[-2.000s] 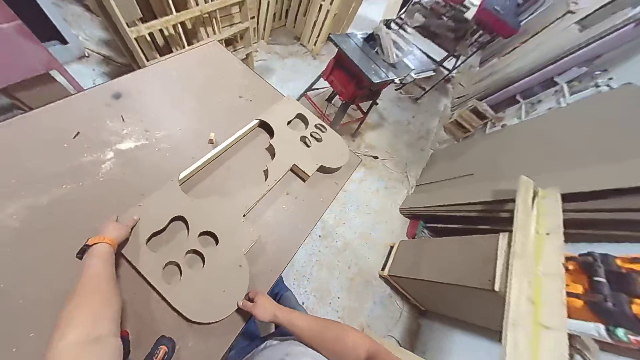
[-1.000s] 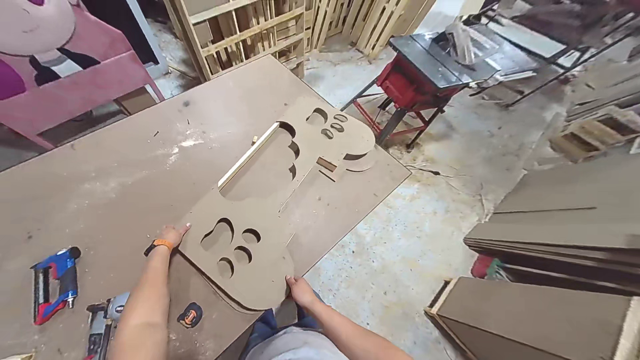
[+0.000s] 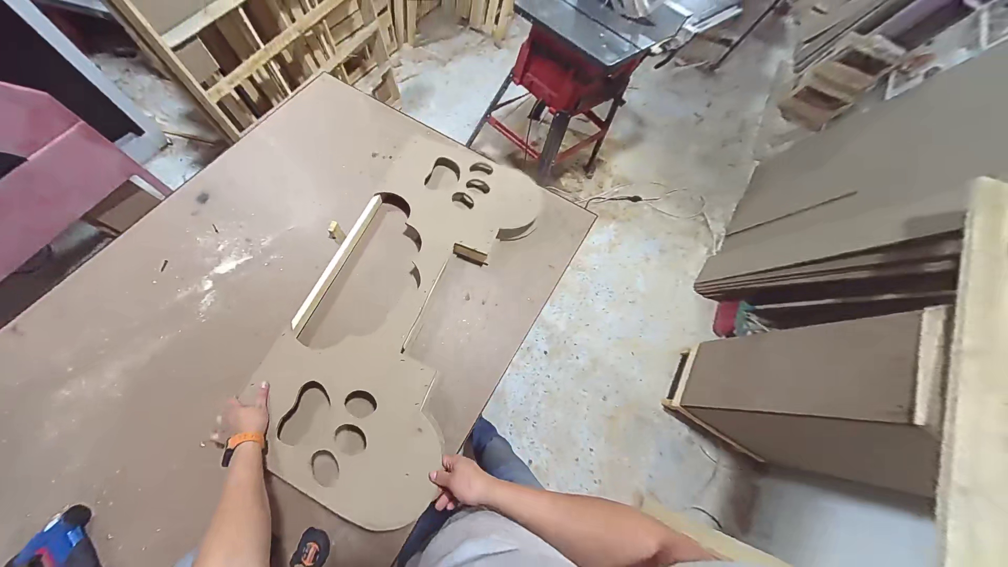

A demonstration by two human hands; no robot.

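A large fiberboard panel (image 3: pixel 378 441) with paw-print cutouts at both ends lies on the brown worktable (image 3: pixel 260 157). My left hand (image 3: pixel 246 413), with an orange-banded watch on its wrist, holds the panel's left edge near the close end. At the near right edge, my right hand (image 3: pixel 461 480) grips the panel between thumb and fingers. A pale wood strip (image 3: pixel 336 264) runs along the left side of the panel's middle opening. A short wood block (image 3: pixel 470 253) shows at a notch on the right side. Another small wood piece (image 3: pixel 335 231) lies left of the strip.
A blue nail gun (image 3: pixel 59 539) lies at the lower left, and a black and orange object (image 3: pixel 311 545) near my body. Beyond the table stand a red table saw (image 3: pixel 563 71) and wooden frames (image 3: pixel 268 59). Stacked boards (image 3: pixel 850 205) and a long box (image 3: pixel 803 378) are at right.
Both hands stay on the near end of the panel. The view has shifted. The panel's relation to the table shows no plain change.
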